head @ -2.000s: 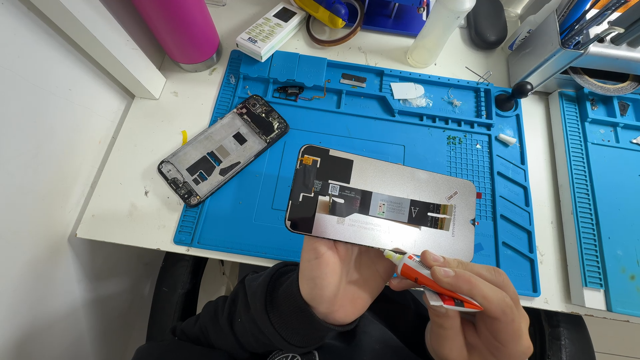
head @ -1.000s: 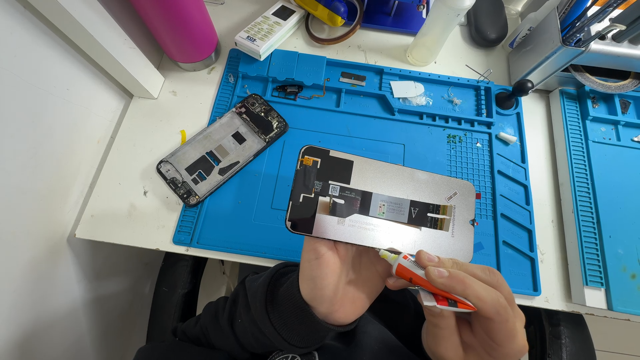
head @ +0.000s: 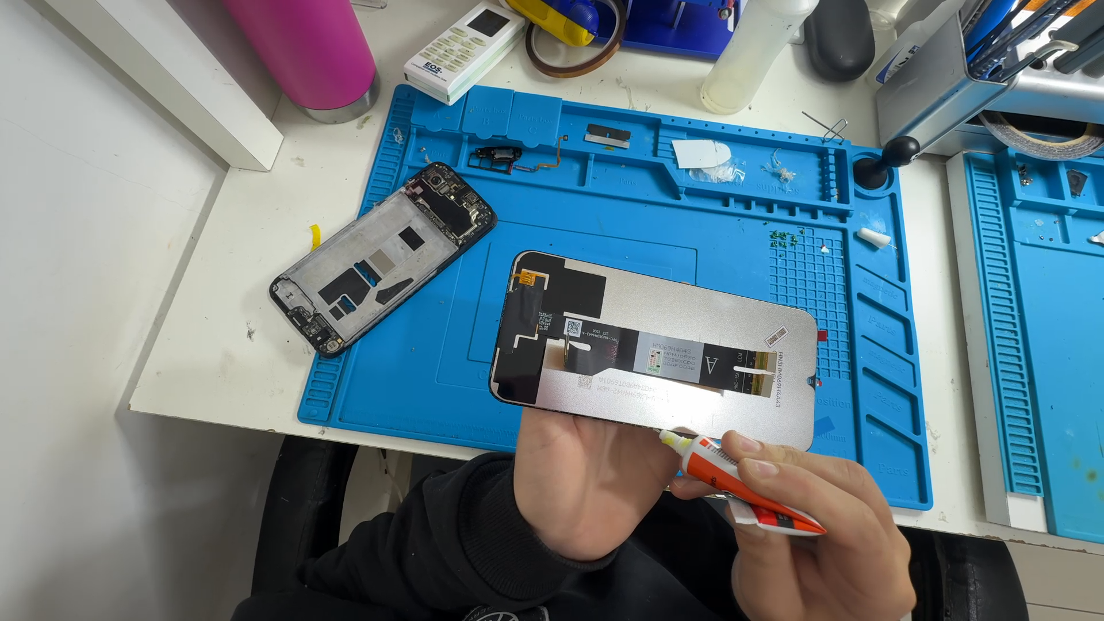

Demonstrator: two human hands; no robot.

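A phone display assembly (head: 690, 310) is held with its metallic back facing up. My left hand (head: 591, 483) supports it from below; the fingers are hidden beneath the panel. In my right hand (head: 819, 517) is an orange and white glue tube (head: 733, 483), pinched between thumb and fingers. The tube's pale nozzle points at the display's near long edge, close to its middle; whether it touches is hard to tell. A phone frame (head: 384, 259) with exposed circuit boards lies to the left, partly on the blue silicone repair mat (head: 379, 388).
Small parts sit in the mat's back compartments. Behind stand a pink bottle (head: 302, 52), a white remote control (head: 466, 52), a roll of brown tape (head: 573, 69) and a translucent bottle (head: 755, 52). A metal tool holder (head: 931, 78) and a second blue mat (head: 1069, 345) are at right.
The glue tube's nozzle has shifted slightly left along the display's near edge since the earliest frame. The display and my left hand stay nearly still.
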